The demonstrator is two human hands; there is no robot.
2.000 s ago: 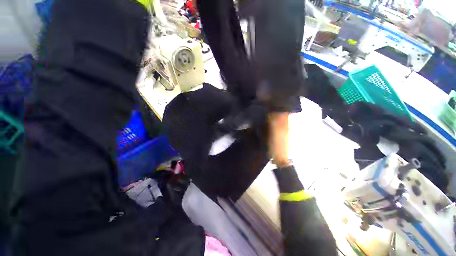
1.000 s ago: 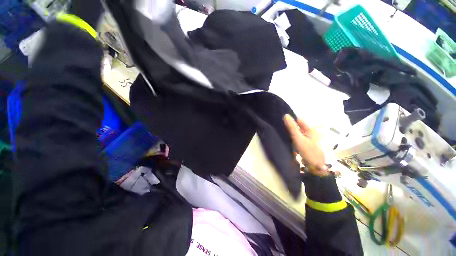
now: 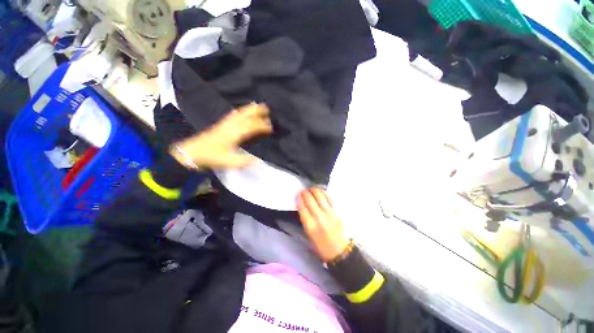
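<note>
Black garment panels (image 3: 286, 84) lie spread in the middle of the view, over the table and its front edge. A curved white panel (image 3: 264, 184) runs along their near edge. My left hand (image 3: 225, 140) is over the black cloth at the white panel's left end, fingers apart, somewhat blurred; it does not appear to grip anything. My right hand (image 3: 321, 221) has its fingertips on the white panel's right end; whether it pinches the cloth or only presses it is unclear.
The sewing machine (image 3: 521, 156) stands at right, with green and yellow scissors (image 3: 521, 276) in front. A blue basket (image 3: 32, 156) holding scraps is at left. A beige machine (image 3: 146, 26) is at upper left. A green basket (image 3: 456, 13) and black cloth (image 3: 540, 78) lie beyond the table.
The black cloth has been laid down flatter and the curved white panel now shows. My left hand has come down into view onto the cloth. My right hand has moved left, to the panel's edge.
</note>
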